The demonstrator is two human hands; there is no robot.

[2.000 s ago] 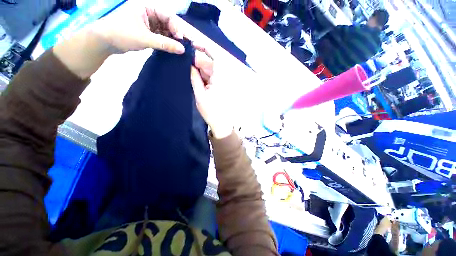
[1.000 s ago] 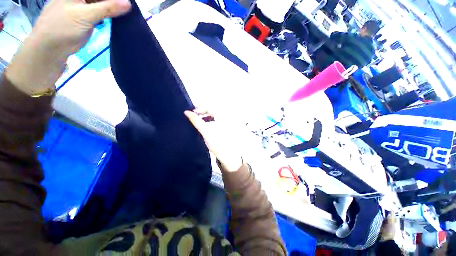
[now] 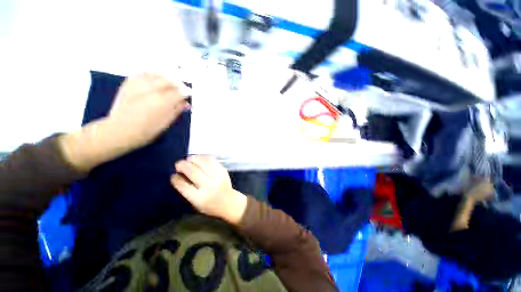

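A dark navy garment panel [image 3: 134, 179] lies over the table's front edge and my lap. My left hand [image 3: 143, 108] is on its upper part, fingertips at the right-hand edge near the machine's needle area. My right hand [image 3: 204, 185] holds the same edge lower down, by the table edge. The white sewing machine head [image 3: 423, 51], with a blue stripe and a black strap-like band, spans the top right. The presser foot [image 3: 233, 71] is blurred, just right of my left hand. Whether it touches the cloth cannot be told.
Snips with red and yellow handle loops [image 3: 319, 118] lie on the white table [image 3: 257, 137] right of the needle area. A blue bin [image 3: 348, 259] below the table edge holds navy cloth. A red object [image 3: 387, 202] is beside it. Another person's hand [image 3: 477, 197] is at the right.
The view has moved down and closer to the machine. My left hand has come down from the raised end of the cloth, and the panel's edge now lies beside the needle area.
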